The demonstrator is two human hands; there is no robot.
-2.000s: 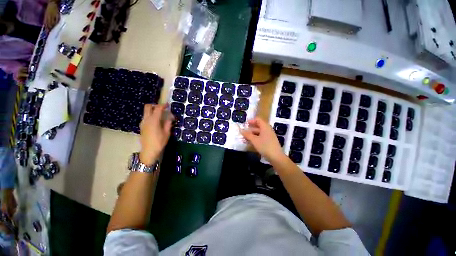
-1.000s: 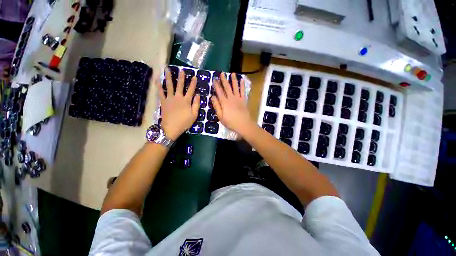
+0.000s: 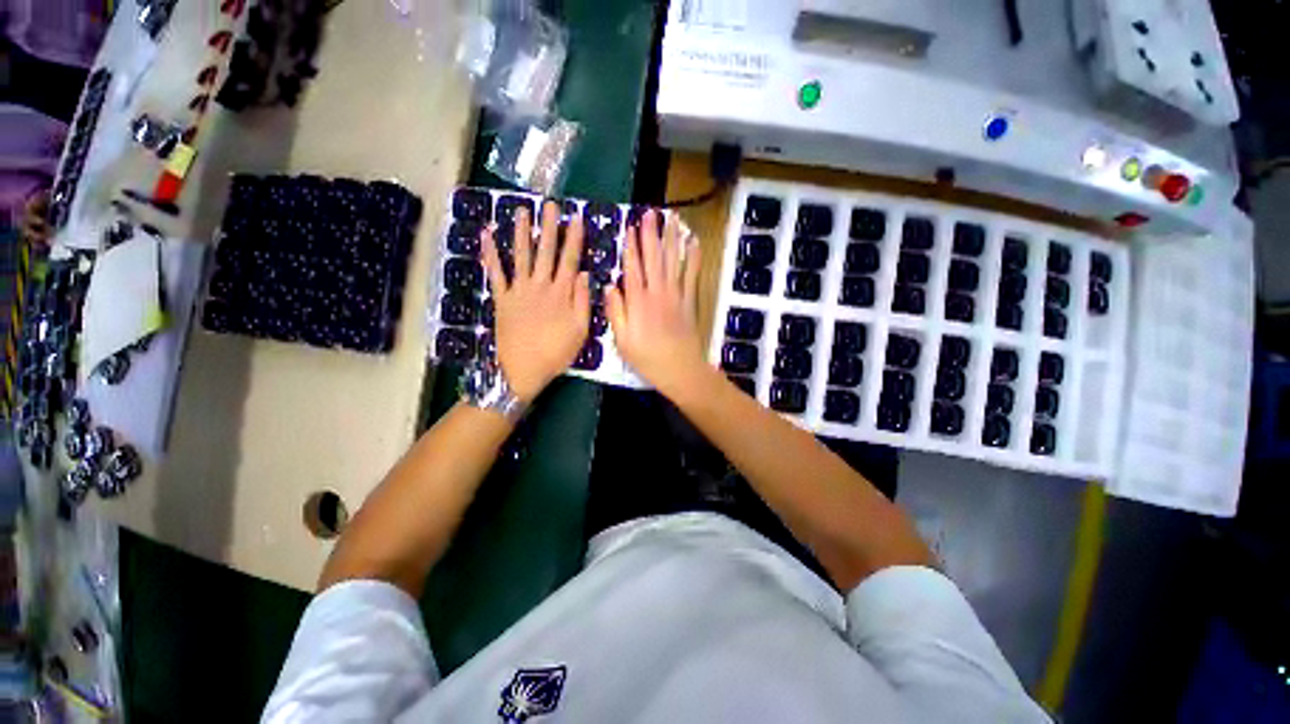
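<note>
A white foam sheet (image 3: 613, 366) lies on the green mat with rows of glossy black housings (image 3: 460, 308) on it. My left hand (image 3: 538, 318) lies flat over the middle of the sheet, fingers spread and pointing away from me. My right hand (image 3: 654, 314) lies flat over the sheet's right part, fingers slightly apart. Both palms face down on the housings and neither hand grips anything. The hands hide several housings under them.
A dense block of stacked housings (image 3: 311, 262) sits on the beige board (image 3: 269, 424) at left. A white blister tray (image 3: 877, 441) with black parts is at right, before the white machine (image 3: 905, 106). Clear bags (image 3: 531, 149) lie behind the sheet. An empty tray (image 3: 1188, 382) is far right.
Both hands came from the sheet's side edges to lie flat on the housings. Since one second ago, my left hand has shifted right across the sheet, while my right hand stays at the right part.
</note>
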